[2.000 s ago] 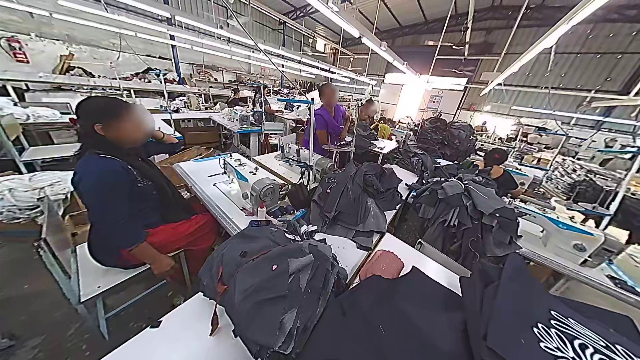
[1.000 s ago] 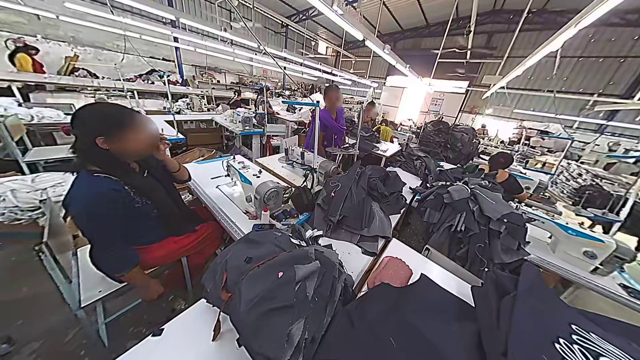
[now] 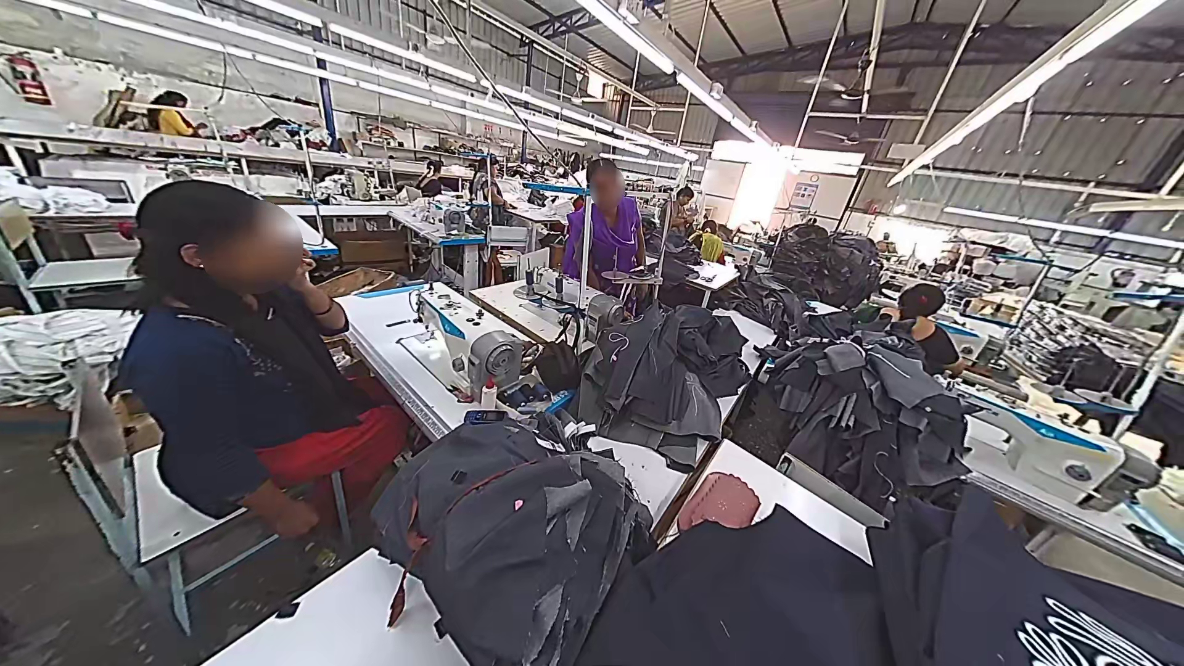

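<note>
Neither of my hands shows in the head view. Nearest to me, a heap of dark grey cut fabric [image 3: 518, 546] lies on a white table [image 3: 324, 620], with a thin red strip at its left side. Flat dark cloth [image 3: 768, 592] spreads along the bottom edge, and dark cloth with a white line print [image 3: 1073, 629] lies at the lower right. A pink textured piece [image 3: 719, 500] rests on the white surface behind the cloth. Just beyond the near heap are a small dark blue phone [image 3: 486, 417] and a white bottle with a red tip [image 3: 488, 396].
A person in dark blue and red [image 3: 231, 370] sits at the left, beside a white sewing machine [image 3: 453, 338]. Another in purple [image 3: 606, 231] stands farther back. More dark fabric piles [image 3: 661, 370] fill the middle tables. A second machine [image 3: 1045, 439] stands at the right.
The seated person at the left has raised a hand to the face and leans less far forward. A person in yellow at the far left has shifted. The near fabric looks unchanged.
</note>
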